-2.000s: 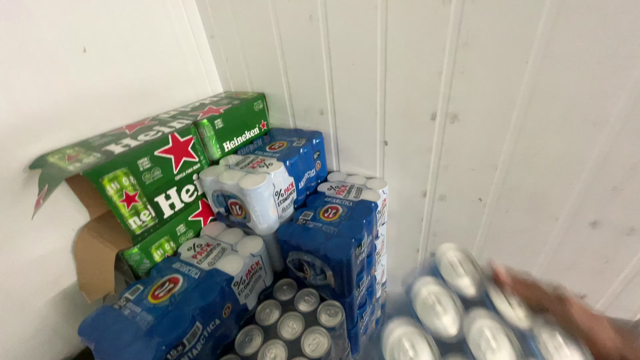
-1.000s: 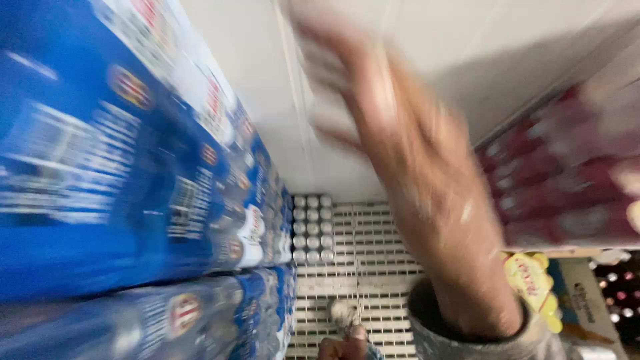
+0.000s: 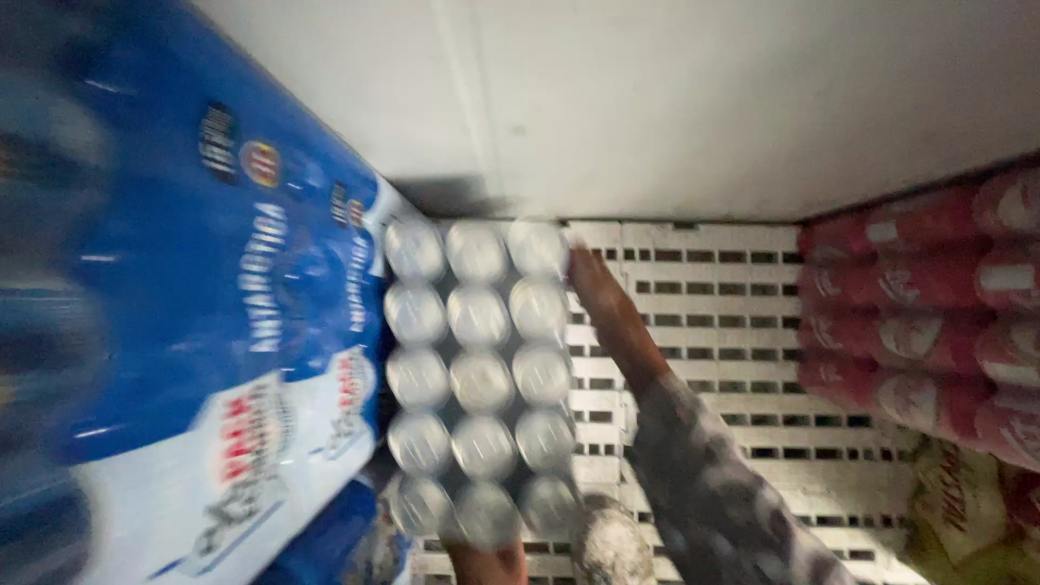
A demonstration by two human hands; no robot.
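Note:
A shrink-wrapped pack of beverage cans [image 3: 481,382], seen from above with its lids up, is between my two hands. My right hand [image 3: 609,313] lies flat along the far right side of the pack, fingers pointing to the wall, the arm in a grey patterned sleeve. My left hand [image 3: 487,561] is at the near end of the pack, gripping it from below; its fingers are mostly hidden under the cans. Close on the left stand blue-and-white Antarctica can packs [image 3: 268,268], stacked beside the pack. The view is blurred.
A white slatted plastic floor [image 3: 707,353] runs to a white wall [image 3: 634,106]. Red shrink-wrapped packs [image 3: 902,301] are stacked along the right side, with a yellowish package [image 3: 959,496] below them. A whitish shoe [image 3: 613,540] shows at the bottom.
The view has swung from the stacked packs by the wall down to the floor. My right hand, raised across the view a second ago, is now against the side of the can pack.

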